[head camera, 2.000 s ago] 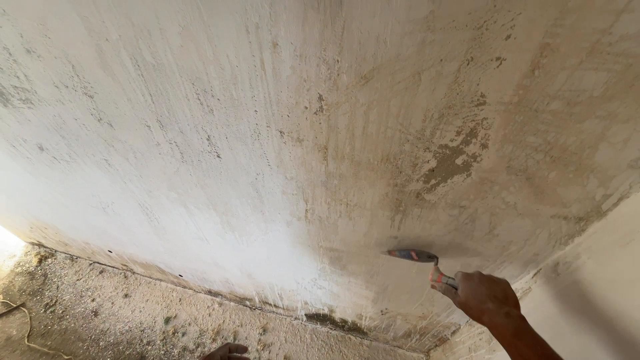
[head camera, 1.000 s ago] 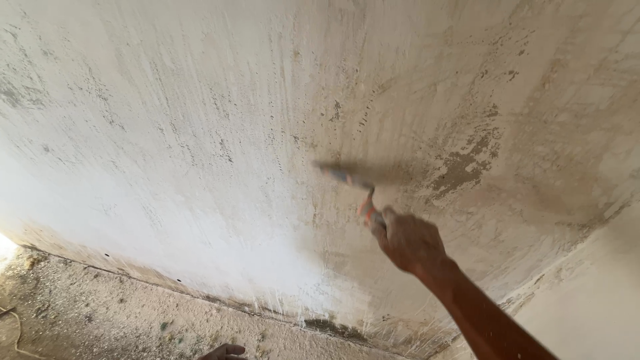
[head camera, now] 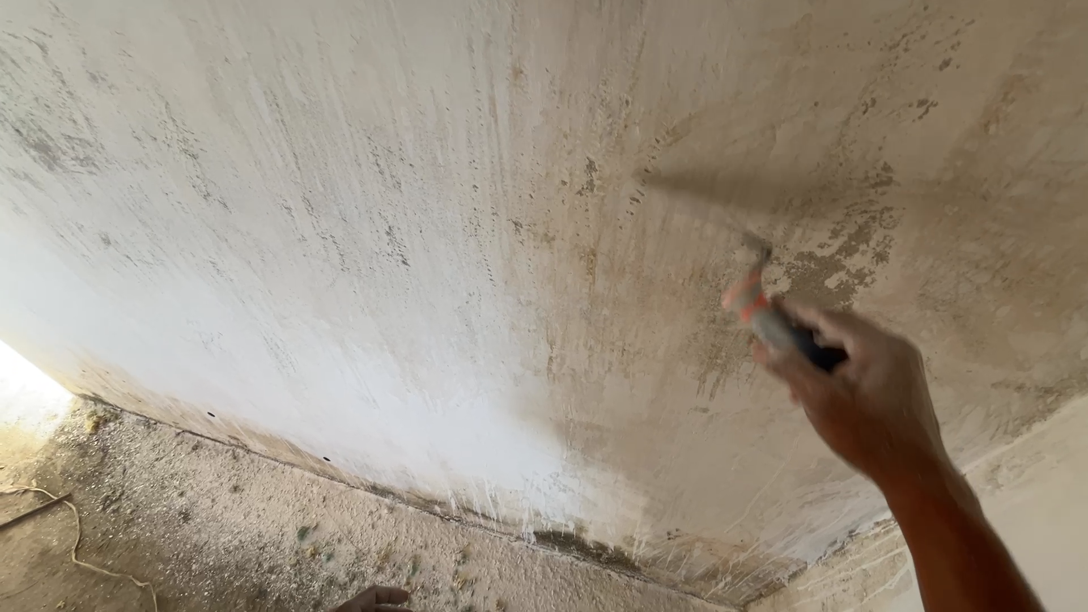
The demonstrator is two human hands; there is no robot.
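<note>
My right hand [head camera: 867, 391] is closed round the grey, black and orange handle of a trowel [head camera: 778, 327], at the right of the view. The trowel's metal neck points up and left; its blade is blurred against the plastered wall [head camera: 408, 212], and I cannot tell whether it touches. A dark shadow lies on the wall just above the trowel. Rough patches [head camera: 841, 251] of worn plaster show behind it. Only some fingers of my left hand [head camera: 374, 599] show at the bottom edge, low over the floor; whether they hold anything is hidden.
A rough floor strewn with crumbs and dust [head camera: 246, 510] runs along the wall's foot. A thin pale cord [head camera: 78, 544] and a dark rod [head camera: 34, 512] lie at the lower left. Another wall [head camera: 1037, 501] meets this one at the lower right.
My right hand has carried the trowel up the wall from near its lower right part. My left hand stays low at the bottom edge.
</note>
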